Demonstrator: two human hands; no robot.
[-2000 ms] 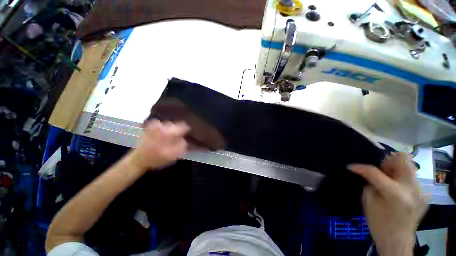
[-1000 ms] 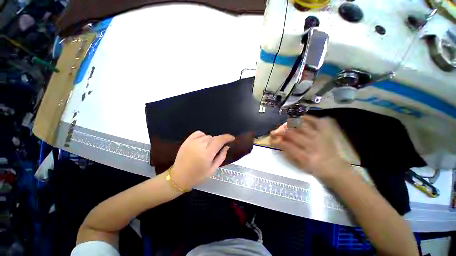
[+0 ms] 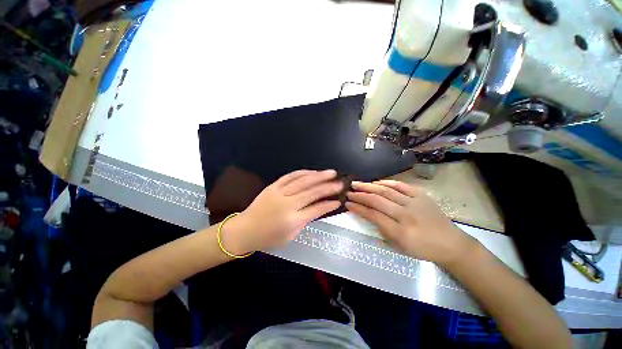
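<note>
A black cloth panel (image 3: 286, 136) lies on the white table and runs under the left end of the sewing machine's head (image 3: 416, 82). A brown cloth piece (image 3: 235, 191) shows at its near edge. More black cloth (image 3: 535, 198) lies right of the needle area and hangs over the table's front edge. My left hand (image 3: 290, 208) lies on the panel's near edge, fingers pressing it. My right hand (image 3: 399, 215) lies beside it, fingertips on the cloth edge, nearly touching my left fingers. The presser foot area (image 3: 389, 140) is partly hidden by the head.
Snips (image 3: 583, 262) lie at the right, beside the hanging black cloth. A printed ruler strip (image 3: 150, 198) runs along the front edge. Brown board (image 3: 82, 102) lies at the left end. A blue crate (image 3: 470, 327) is below the table. Dark clutter fills the far left.
The black panel went from being spread by both hands before the machine to lying under its head. My right hand has moved left, away from the needle area, to beside my left hand. The view moved closer.
</note>
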